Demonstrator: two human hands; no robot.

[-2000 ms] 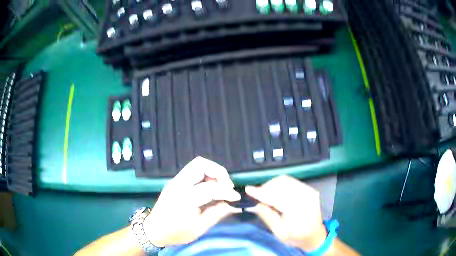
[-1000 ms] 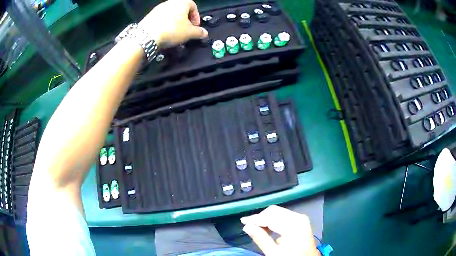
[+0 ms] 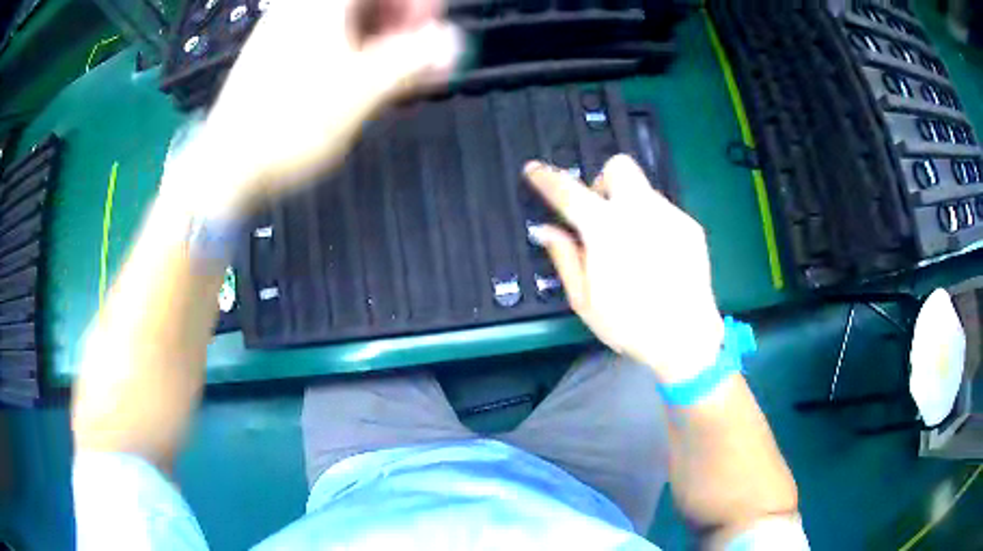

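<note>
The black ribbed working tray [image 3: 420, 215] lies in front of me. Small dark pieces with silver-white patches sit at its right side, such as one dark piece [image 3: 507, 290], and at its left edge. My right hand [image 3: 636, 258] is over the tray's right part, thumb and index finger apart, the thumb tip at a white-patched piece [image 3: 536, 231]; no piece shows lifted. My left hand [image 3: 334, 86] is strongly blurred above the tray's upper left and the upper tray stack [image 3: 571, 48]; whether its fingertips hold anything cannot be told.
A tall black tray stack [image 3: 830, 140] with ring parts stands at the right. A black tray [image 3: 27, 269] lies at the far left. A green-and-white piece [image 3: 226, 293] shows beside my left forearm. A round white stool [image 3: 937, 355] is at the lower right.
My left hand has come back from the upper tray towards me, now blurred. My right hand has moved up from below the bench edge onto the working tray. The view has shifted.
</note>
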